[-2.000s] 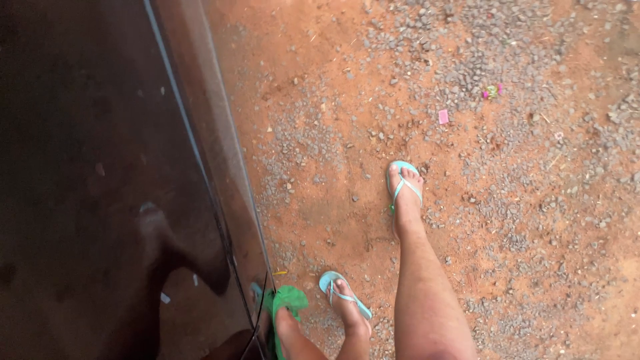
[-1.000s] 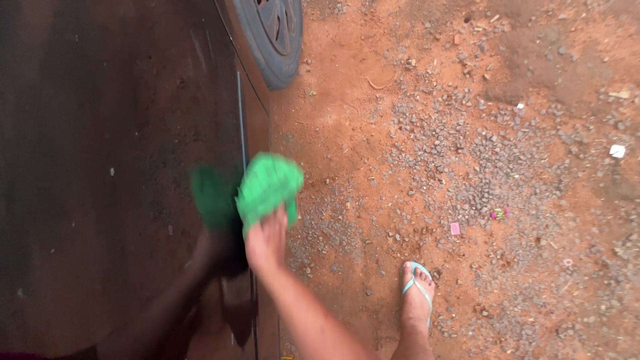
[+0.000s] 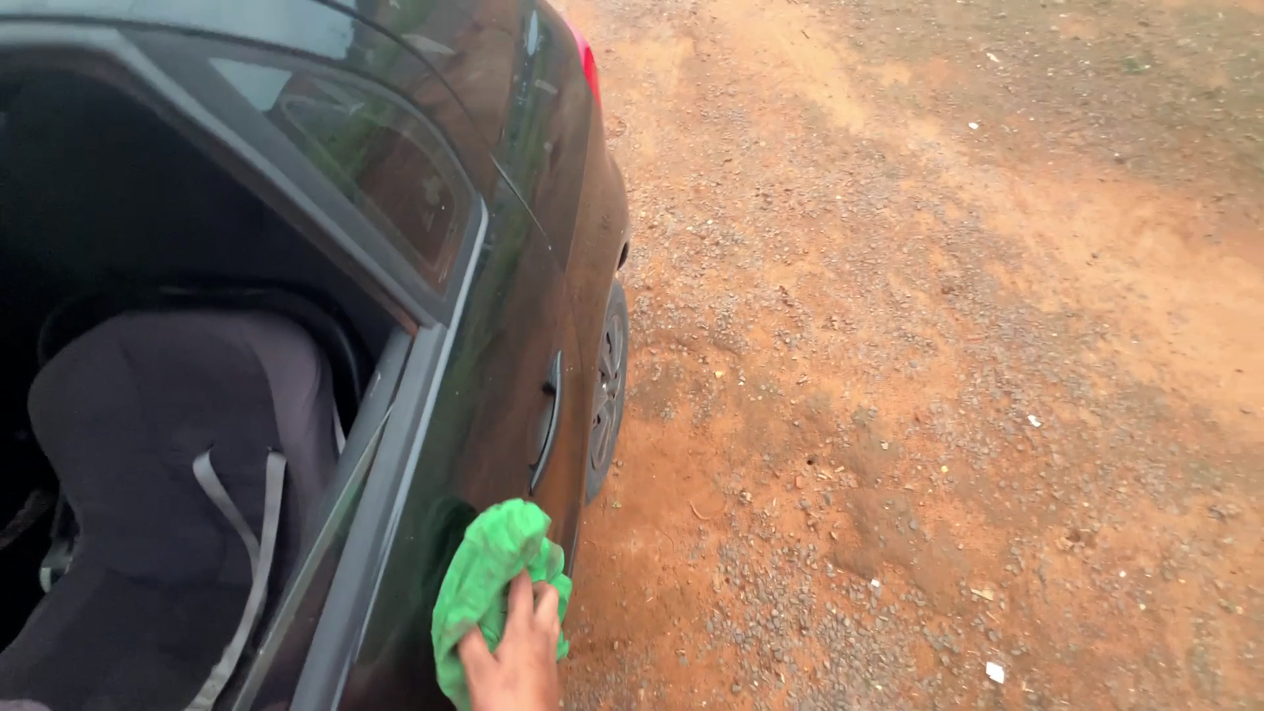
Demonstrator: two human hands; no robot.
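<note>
A bunched green cloth (image 3: 489,573) is pressed to the outer panel of a dark car's rear door (image 3: 474,415), near the lower middle of the view. My right hand (image 3: 518,652) grips it from below, with the fingers spread over its folds. Just above the cloth is the door handle (image 3: 548,420). Left of the hand, the window opening shows a dark child car seat (image 3: 178,434) with grey straps (image 3: 262,533). My left hand is out of view.
Beyond the handle are the rear wheel (image 3: 609,380), a small rear side window (image 3: 365,158) and a red tail light (image 3: 590,69). Reddish dirt ground (image 3: 839,395) with gravel and small white scraps stretches along the car's right side.
The view has swung up from the ground and lower door to the window and the car's rear. The right hand still holds the green cloth, now just below the door handle. The feet have left the view.
</note>
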